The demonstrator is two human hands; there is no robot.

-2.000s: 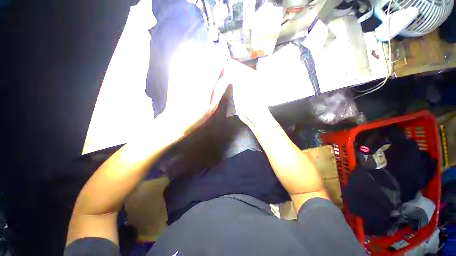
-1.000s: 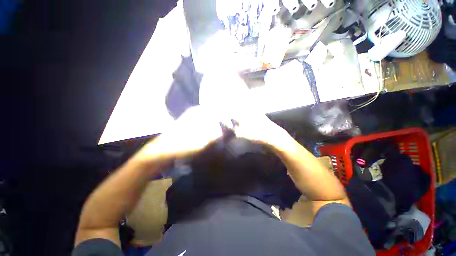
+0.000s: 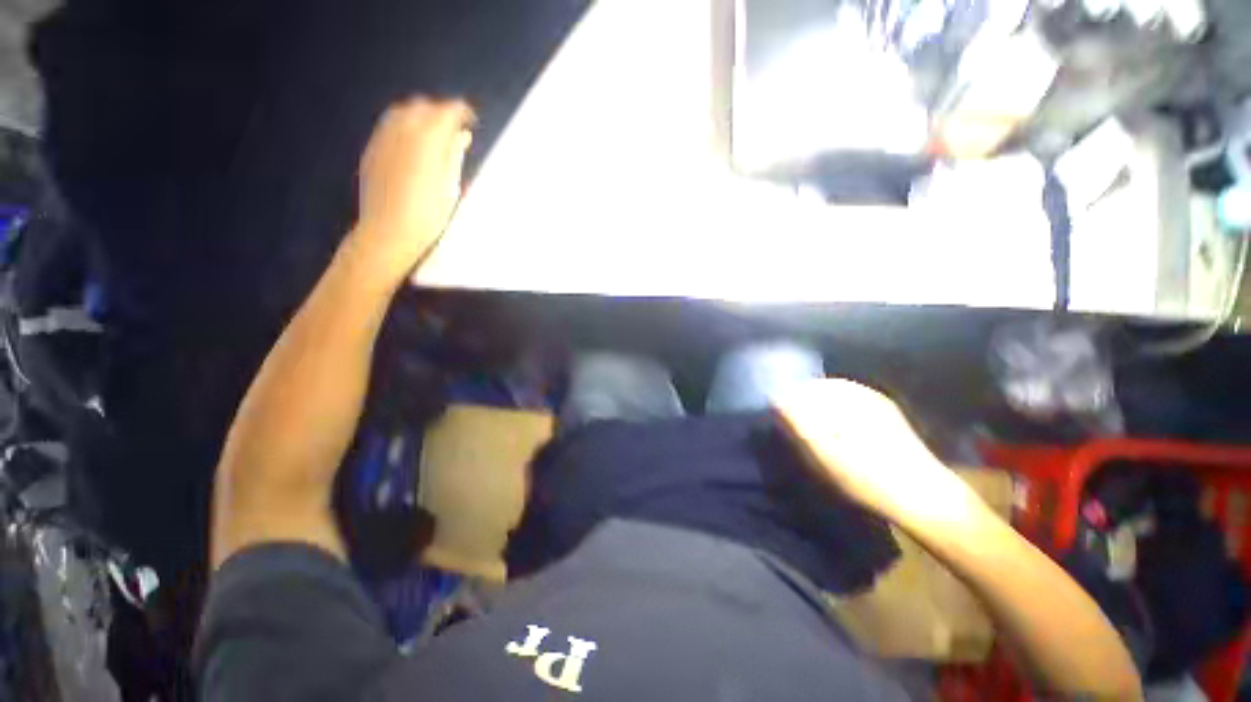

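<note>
My left hand (image 3: pixel 416 172) is at the right edge of the large black garment pile (image 3: pixel 233 206), beside the white tabletop. Its fingers are curled and blurred; whether they grip cloth is not clear. My right hand (image 3: pixel 840 416) is low over my lap, at the dark navy cloth (image 3: pixel 672 473) lying there. Its fingers are washed out by glare, so its grip cannot be told. The sewing machine (image 3: pixel 988 82) is at the upper right, partly lost in glare, with no hand at it.
The white table (image 3: pixel 604 233) has its front edge across the middle. A dark strip (image 3: pixel 1058 240) hangs at its right. A clear plastic bag (image 3: pixel 1050 370) is below the edge. A red basket (image 3: pixel 1166 460) holds dark cloth at lower right. Brown cardboard (image 3: pixel 483 491) is beside my lap.
My hands have parted: the left has moved left to the black pile, the right down to my lap. The view has turned left. The dark piece no longer shows on the tabletop.
</note>
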